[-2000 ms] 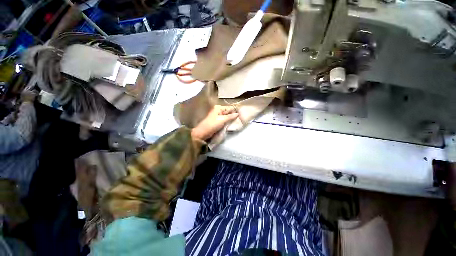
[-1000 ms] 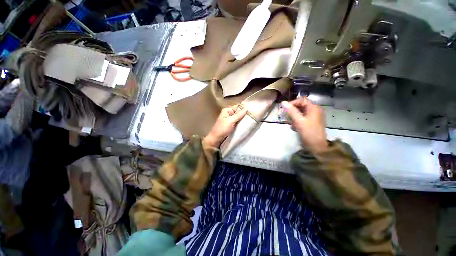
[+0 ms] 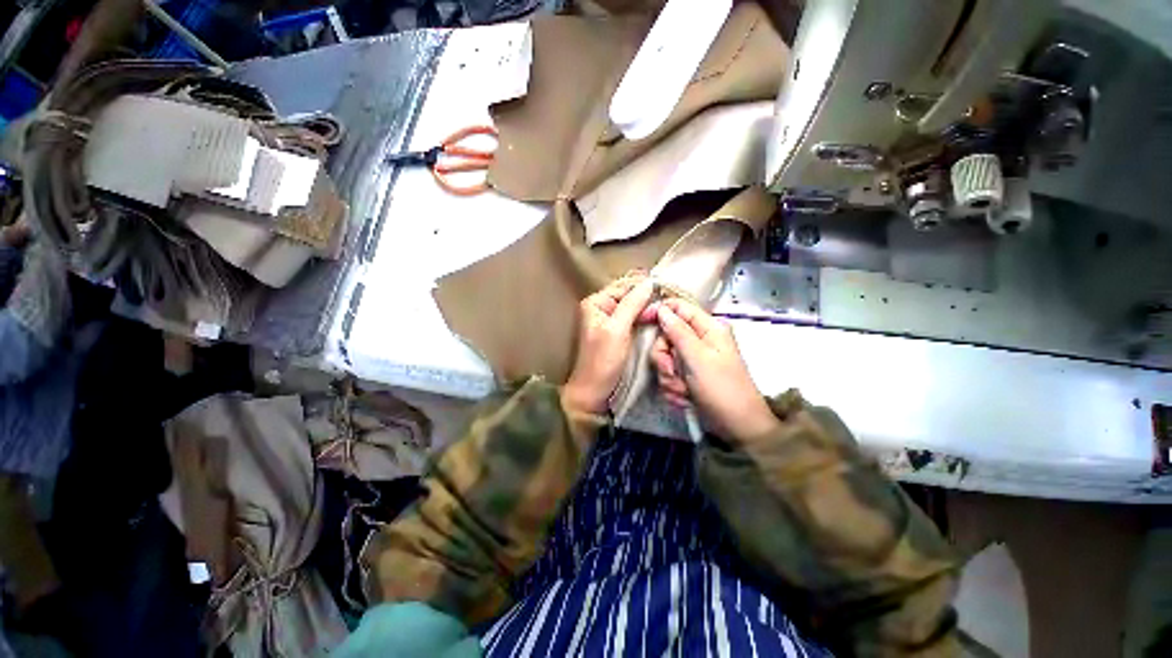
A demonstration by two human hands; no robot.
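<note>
The brown panel (image 3: 508, 298) lies on the white table with its pale underside folded up at the near edge. My left hand (image 3: 607, 337) pinches the folded edge. My right hand (image 3: 704, 364) is right beside it, fingertips meeting the left ones at the same edge. What the right fingertips hold is too small to tell. The sewing machine head (image 3: 887, 109) stands to the right, and the panel's far end reaches its needle area.
Orange-handled snips (image 3: 464, 161) lie left of the panel. A white nozzle (image 3: 671, 67) hangs over the panels. Bundled cut pieces (image 3: 193, 154) sit on the grey side surface (image 3: 366, 97). A tied beige bundle (image 3: 264, 501) is below table level at left.
My right hand, out of view at first, came in near the needle area and has moved left to meet my left hand. The panel edge lies more folded between them.
</note>
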